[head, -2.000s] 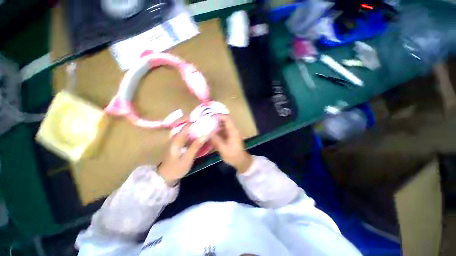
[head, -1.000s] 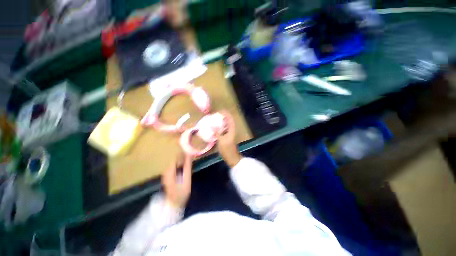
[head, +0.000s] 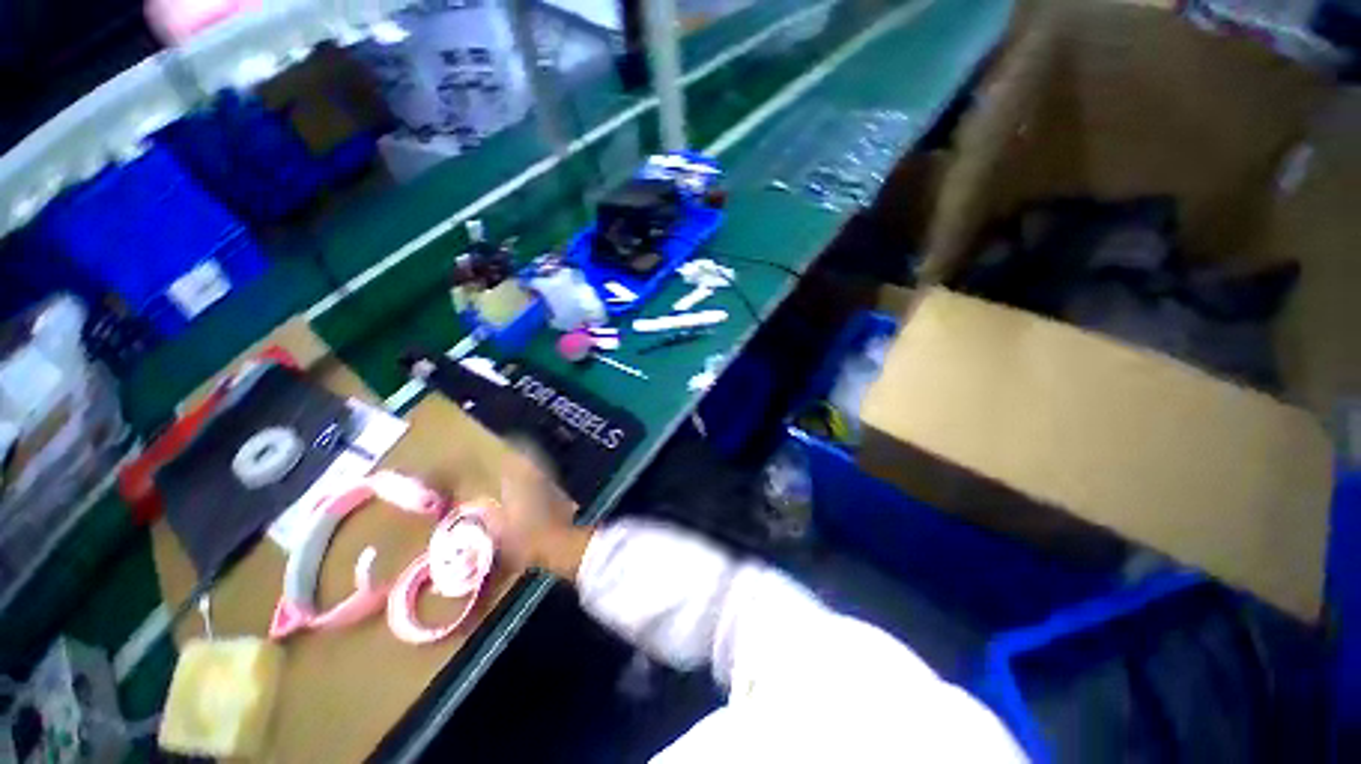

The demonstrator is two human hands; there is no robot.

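The pink headphones (head: 306, 549) with grey-white inner padding lie on brown cardboard (head: 336, 687) at the lower left. At their near end is a round earcup with a white-and-pink cover (head: 461, 554), beside an open pink ring (head: 400, 615). My right hand (head: 533, 511) is at the right edge of the earcup. It is blurred, and whether its fingers grip the earcup cannot be told. My left hand is not in view.
A yellow block (head: 220, 697) stands left of the headphones. A white ring (head: 269, 457) lies on a black sheet. The "FOR REBELS" mat (head: 575, 418) is behind my hand. A blue tray (head: 690, 236) and small tools lie farther along the bench. A cardboard box (head: 1097, 433) is at right.
The view has swung right, bringing boxes into sight. My left hand, earlier near the ring, has left the picture. My right hand is now at the earcup's right side.
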